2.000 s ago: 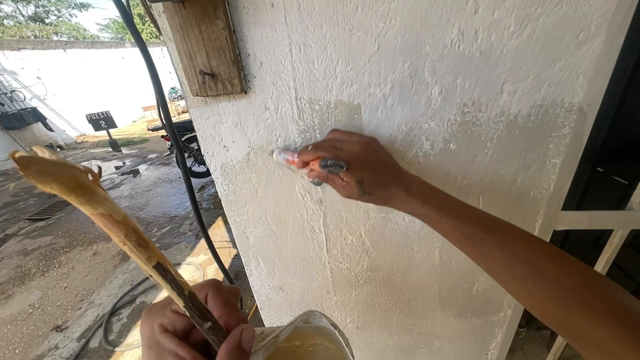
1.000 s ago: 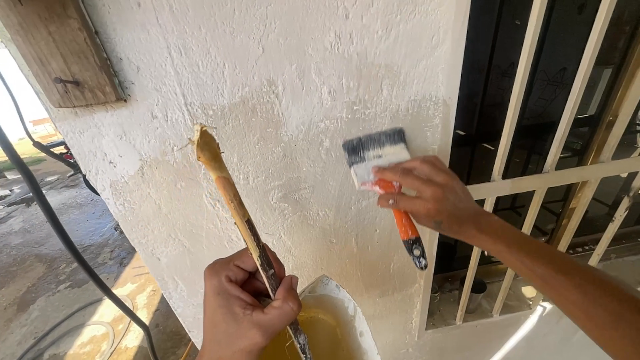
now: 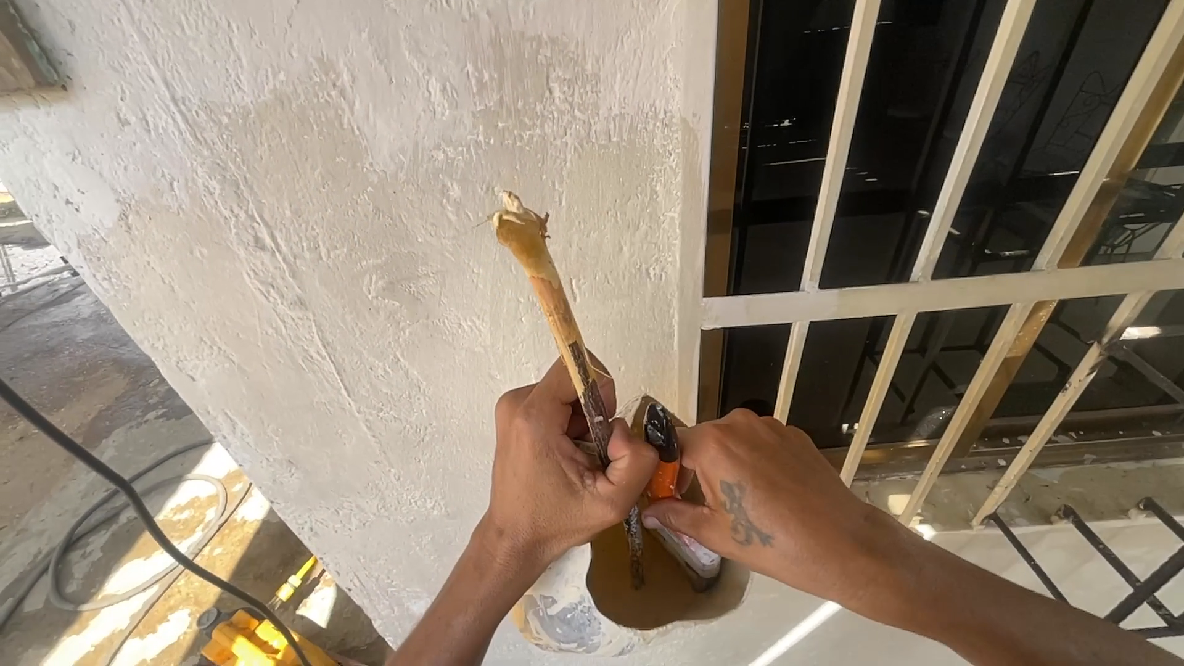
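My left hand (image 3: pixel 564 462) is closed around a wooden stick (image 3: pixel 560 314) and is at the rim of a cut-open plastic container (image 3: pixel 569 606). The stick's knobbed, paint-coated end points up, and its lower end reaches into yellowish-brown liquid (image 3: pixel 638 592). My right hand (image 3: pixel 768 499) grips a paintbrush (image 3: pixel 664 462) with an orange and black handle. Its bristle end is down inside the container, and the bristle tips are hidden. Behind both hands stands a rough plastered wall (image 3: pixel 398 277) with damp-looking, darker patches.
A window with a pale metal grille (image 3: pixel 925 296) is at the right, with dark metal bars (image 3: pixel 1138 592) below it. A black cable (image 3: pixel 139 499) and a coiled hose (image 3: pixel 55 564) lie at the lower left near a yellow object (image 3: pixel 254 638). A wooden board (image 3: pixel 23 55) is at the upper left.
My right hand has moved from the wall down to the container, carrying the paintbrush. My left hand still holds the stick. The view has shifted right and downward.
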